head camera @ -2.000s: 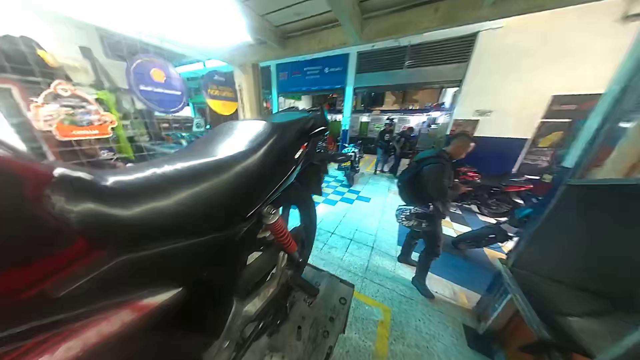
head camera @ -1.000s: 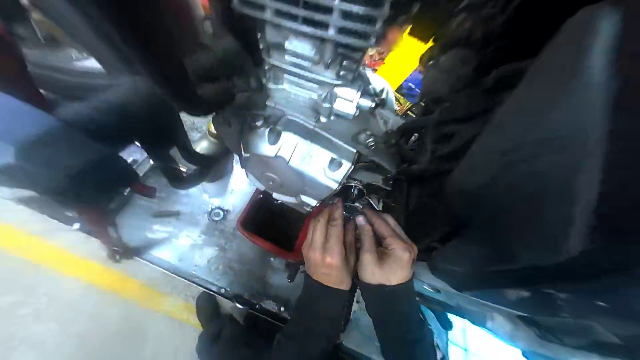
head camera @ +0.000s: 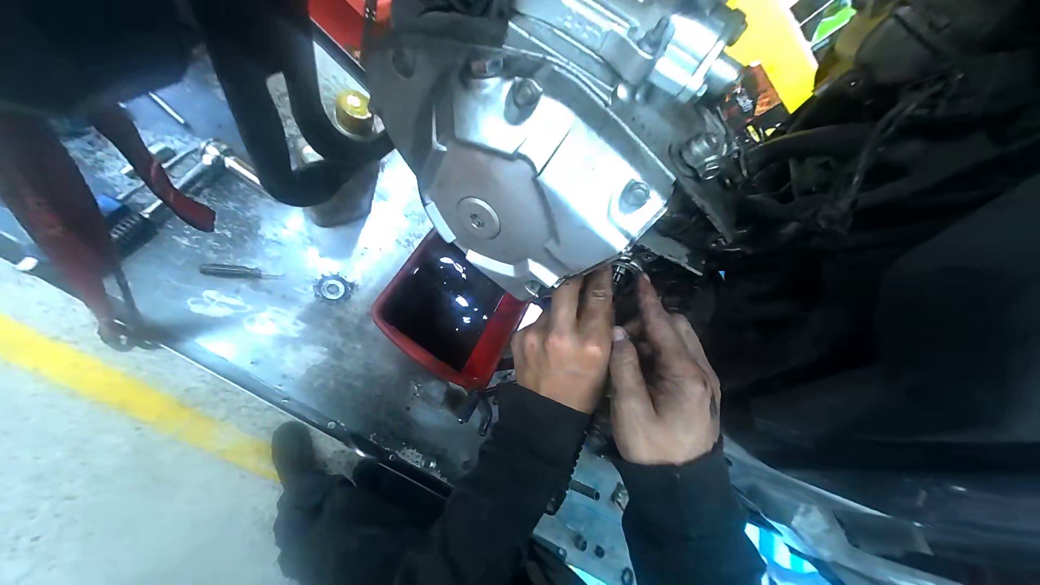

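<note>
My left hand (head camera: 569, 349) and my right hand (head camera: 670, 378) are side by side just below the motorcycle's silver engine cover (head camera: 520, 187). Fingertips of both hands meet around a small metal fitting (head camera: 624, 272) at the cover's lower right edge. Whether the fingers grip it or only touch it does not show. Left of my left hand, a red pan (head camera: 422, 357) holding dark liquid stands under the engine.
On the metal lift platform (head camera: 325, 390) lie a small sprocket (head camera: 333, 287), a screwdriver (head camera: 237, 270) and a ratchet wrench (head camera: 191, 175). A metal can (head camera: 345, 195) stands behind them. A yellow floor line (head camera: 146, 398) runs at lower left.
The view has swung from the motorcycle seat and workshop down to the engine, and is closer now than one second ago. Both hands stay at the engine's lower edge.
</note>
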